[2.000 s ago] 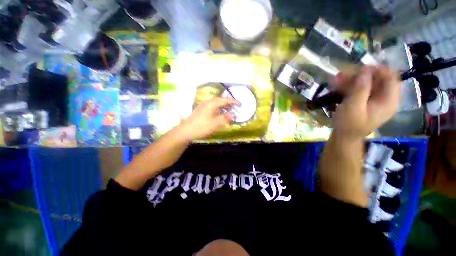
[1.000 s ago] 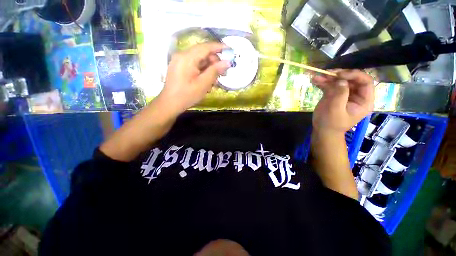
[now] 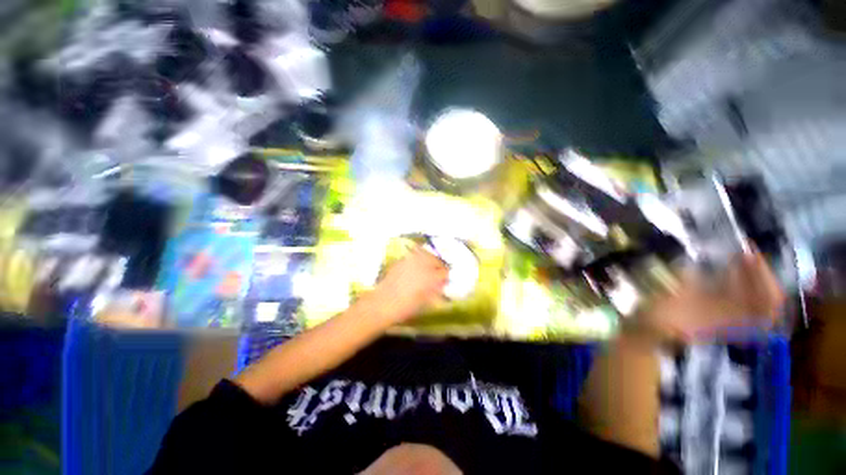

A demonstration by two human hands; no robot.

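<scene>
The view is badly blurred. A round white disc lies on the yellow mat in front of me. My left hand is at the disc's left edge with its fingers drawn in; whether it holds a small part cannot be seen. My right hand is a smear at the front right of the bench, above the right blue crate; its fingers and anything in them cannot be made out.
A round white-topped tub stands behind the mat, with a translucent bag to its left. Black-and-white blocks lie right of the mat. White and black units crowd the left rear. Blue crates stand below the bench edge.
The view has tilted up, showing more of the bench's rear. My right hand has moved right, away from the mat, and the pale stick is no longer discernible. My left hand stays by the disc.
</scene>
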